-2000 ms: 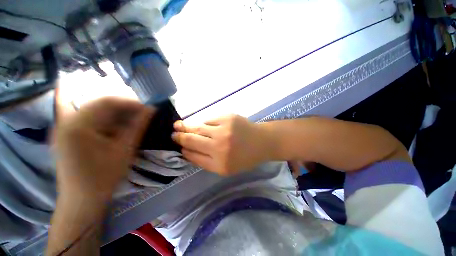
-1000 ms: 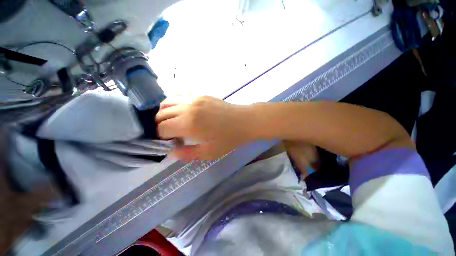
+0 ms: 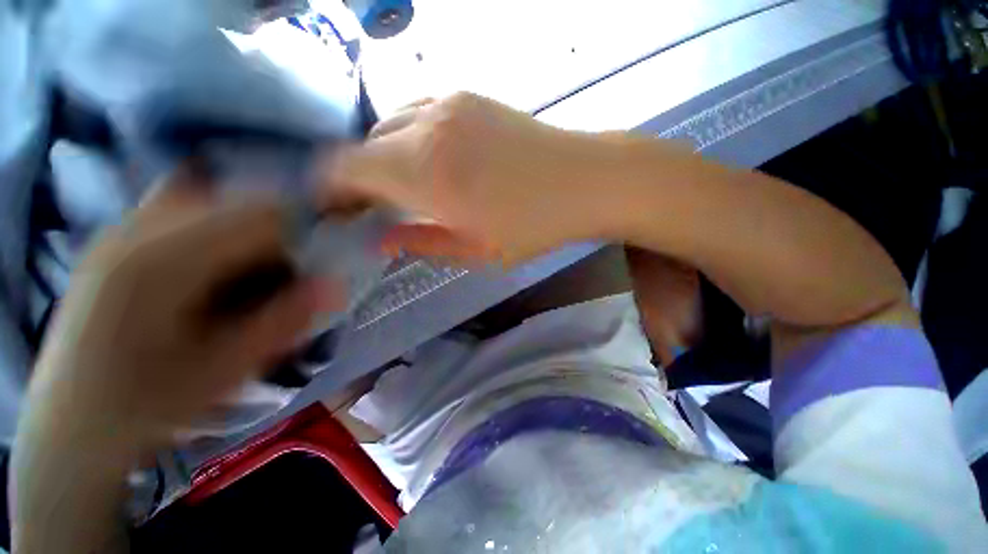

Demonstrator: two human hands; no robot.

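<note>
A pale grey and black garment (image 3: 206, 76) is bunched up, blurred, at the upper left. My left hand (image 3: 206, 292) is blurred at the left, with its fingers at the garment's lower edge. My right hand (image 3: 455, 173) is in the upper middle, its fingertips at the garment's right edge near my left fingers. The garment's lower part hangs between the two hands over the ruler edge. The sewing needle area is hidden behind the cloth; only small metal parts (image 3: 314, 22) show at the top.
The white machine table (image 3: 607, 65) has a printed ruler scale (image 3: 758, 108) along its front edge. A red-rimmed container (image 3: 336, 444) is below the table at the lower left. A dark blue object (image 3: 915, 38) lies at the table's far right end. White cloth lies on my lap.
The garment has been lifted into a blurred bunch at the upper left. My left hand has come back into view beside my right hand. The view has shifted, and the grey knob no longer shows.
</note>
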